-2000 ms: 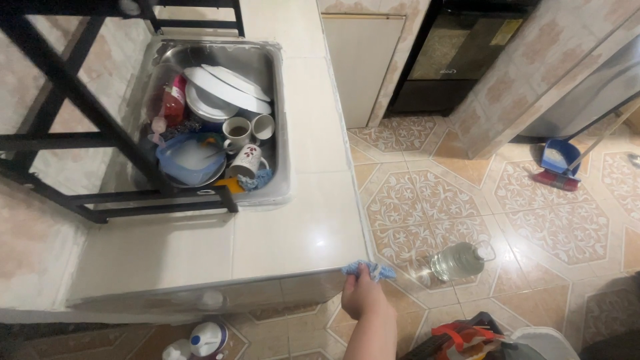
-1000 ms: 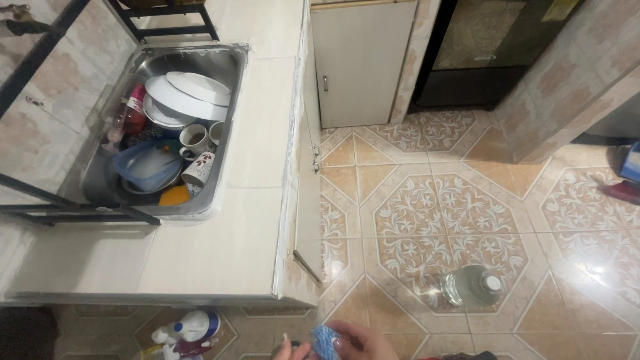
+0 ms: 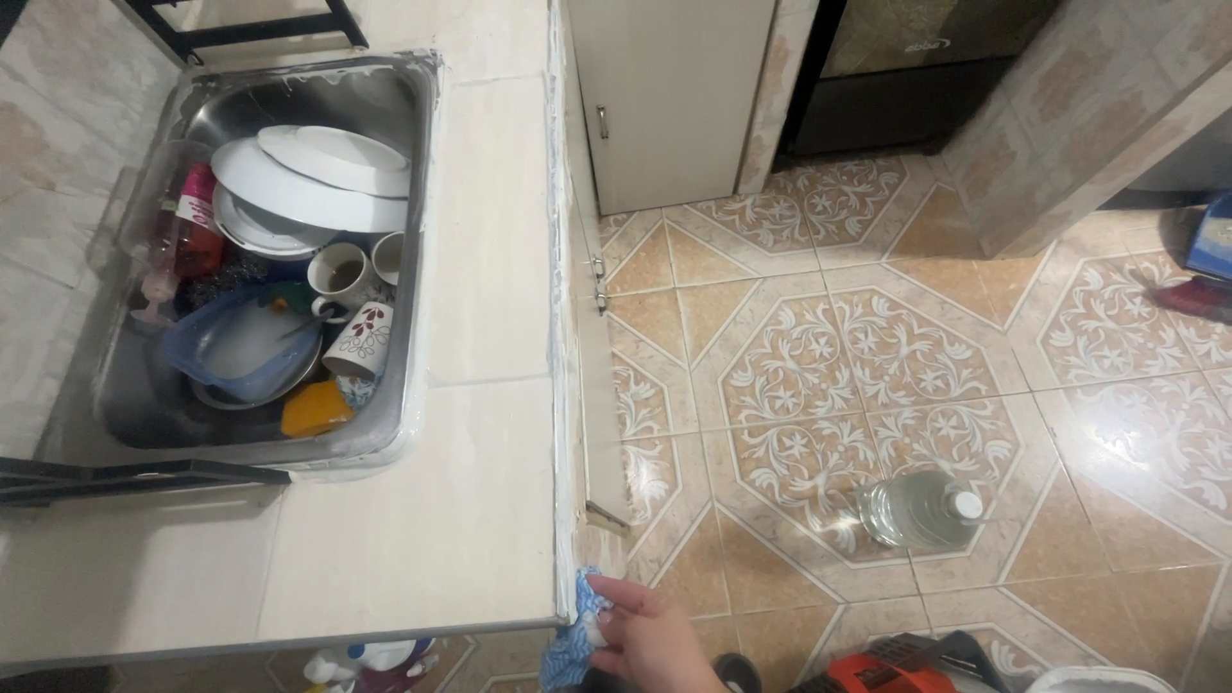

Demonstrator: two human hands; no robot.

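Note:
My right hand [image 3: 650, 635] is at the bottom of the head view, its fingers pinching a blue and white cloth [image 3: 575, 635] against the corner edge of the tiled countertop [image 3: 491, 231]. My left hand is out of the frame. On the left, a steel sink [image 3: 260, 438] holds white plates [image 3: 308, 183], several mugs [image 3: 342, 274], a blue plastic container [image 3: 241, 346] with cloudy liquid, an orange-yellow sponge or cloth [image 3: 316, 409] and a bottle of red liquid [image 3: 197, 226].
A large clear jug [image 3: 919, 510] stands on the patterned tile floor. Bottles [image 3: 371, 664] are below the counter's near edge. An orange and black object [image 3: 890, 664] lies at the bottom right. A black metal rack [image 3: 144, 474] spans the sink's near side; a cabinet door [image 3: 674, 106] faces the floor.
One second ago both hands were together on the cloth below the counter corner. Now the right hand holds it at the corner edge, and the left has left the view.

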